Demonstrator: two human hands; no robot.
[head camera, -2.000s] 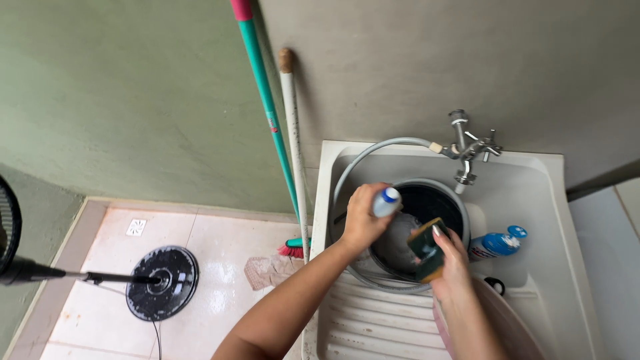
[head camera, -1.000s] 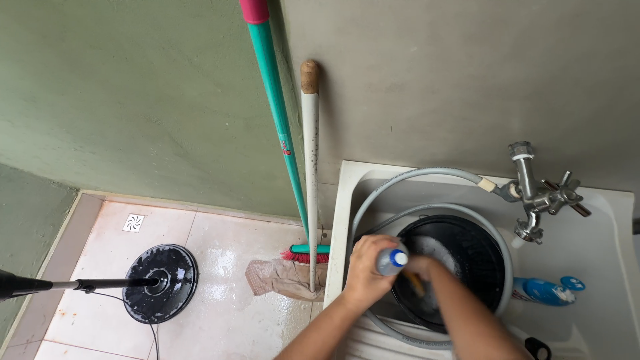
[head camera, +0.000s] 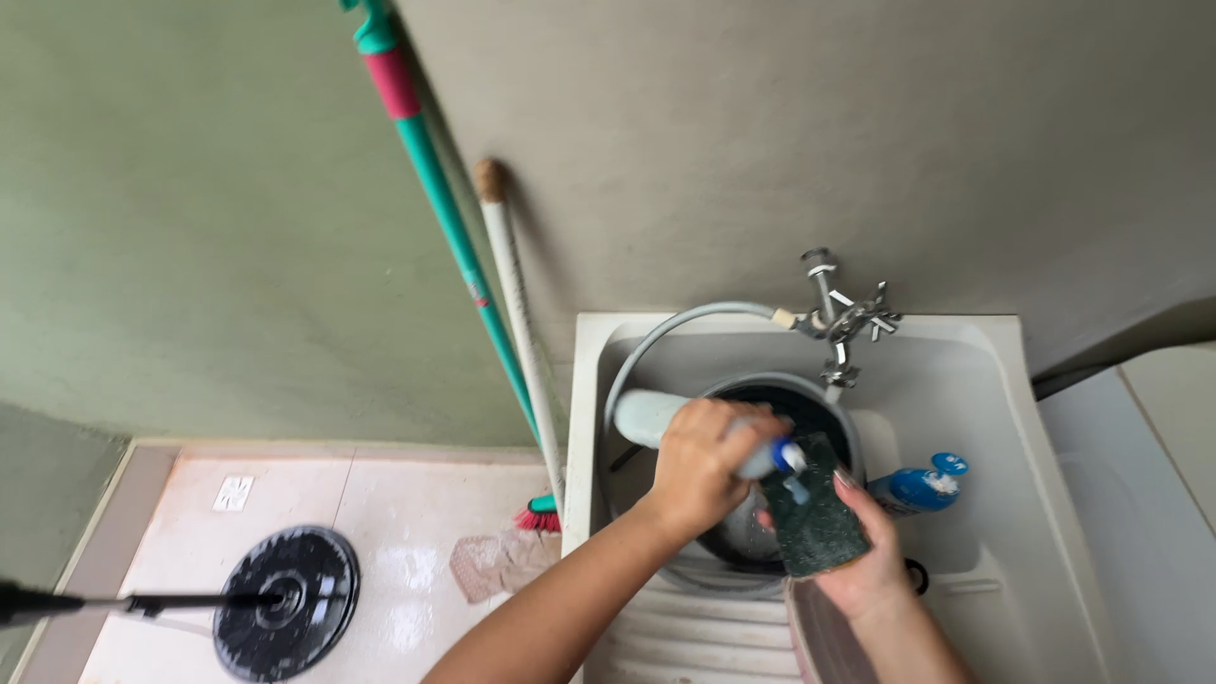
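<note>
My left hand (head camera: 708, 461) grips a translucent plastic bottle (head camera: 648, 418) with a blue and white cap, tilted so its tip points at a sponge. In my right hand (head camera: 869, 560) lies the sponge, its dark green scouring side (head camera: 819, 532) up, with a pale bluish blob of liquid on it. Both hands are over a black bucket (head camera: 755, 394) in the laundry sink; suds show inside the bucket. A blue bottle (head camera: 917, 489) with foam on it leans in the basin to the right of the sponge.
A metal faucet (head camera: 841, 323) with a grey hose (head camera: 655, 347) stands behind the sink (head camera: 959, 351). A teal pole (head camera: 456, 228) and a white pole (head camera: 518, 304) lean on the wall. On the wet floor are a black round base (head camera: 285, 603), a cloth (head camera: 494, 565) and a red-bristled brush (head camera: 539, 518).
The bottle, upright with its cap up earlier, is now tipped over the sponge. My right hand, down in the bucket one second ago, has come up with the sponge.
</note>
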